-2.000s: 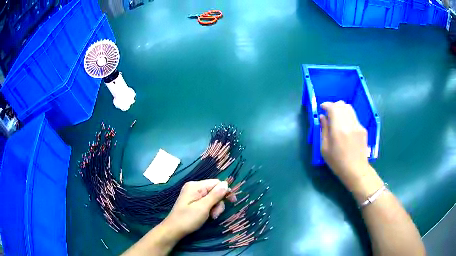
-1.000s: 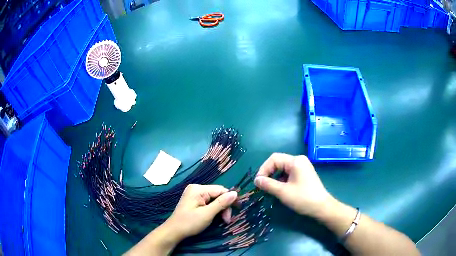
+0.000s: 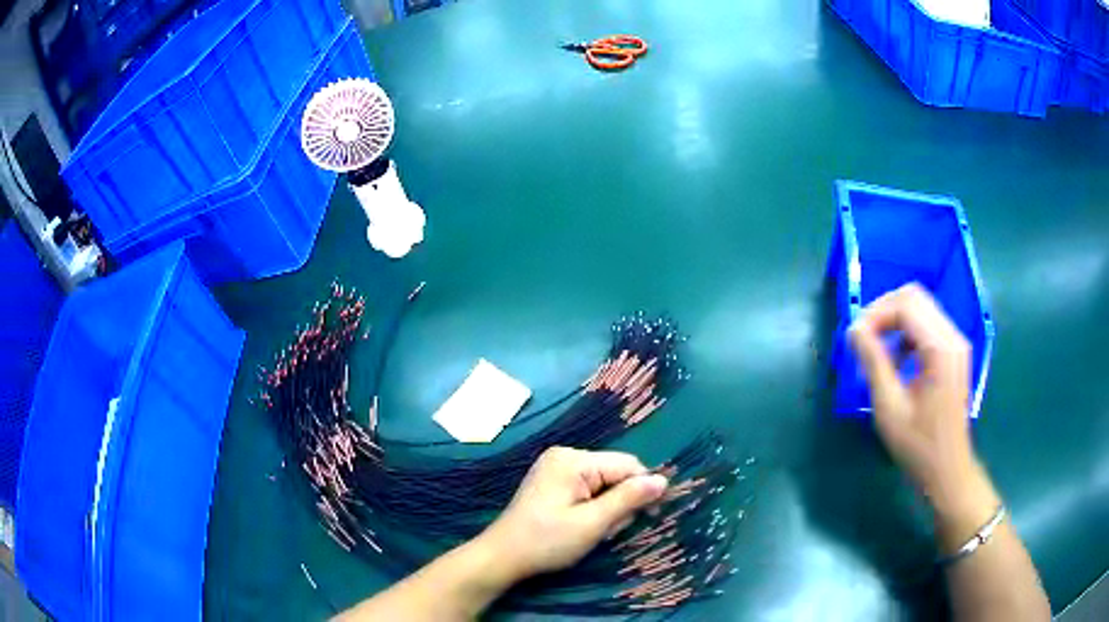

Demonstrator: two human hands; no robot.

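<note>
A curved bundle of thin black wire leads point(image 3: 450, 486) with copper-brown sleeves near both ends lies on the green table. My left hand point(image 3: 590, 501) grips a few leads between thumb and fingertips at the bundle's right end. My right hand point(image 3: 918, 377) is over the front of the small blue parts bin point(image 3: 906, 209) and is blurred. Its thumb and index finger are curled with a gap between them. Whether it holds anything tiny cannot be seen. The hand hides much of the bin floor.
An off-white paper slip point(image 3: 483, 402) lies behind the bundle. A handheld fan point(image 3: 349, 126) stands behind it at left. Large blue totes point(image 3: 140, 450) are at left. Orange-handled scissors point(image 3: 615, 51) lie at the far edge. More blue bins point(image 3: 973, 61) are at far right.
My right hand was over the bin, came to the wire ends by my left hand, and is now back over the bin. The whole view has shifted, so things appear further right.
</note>
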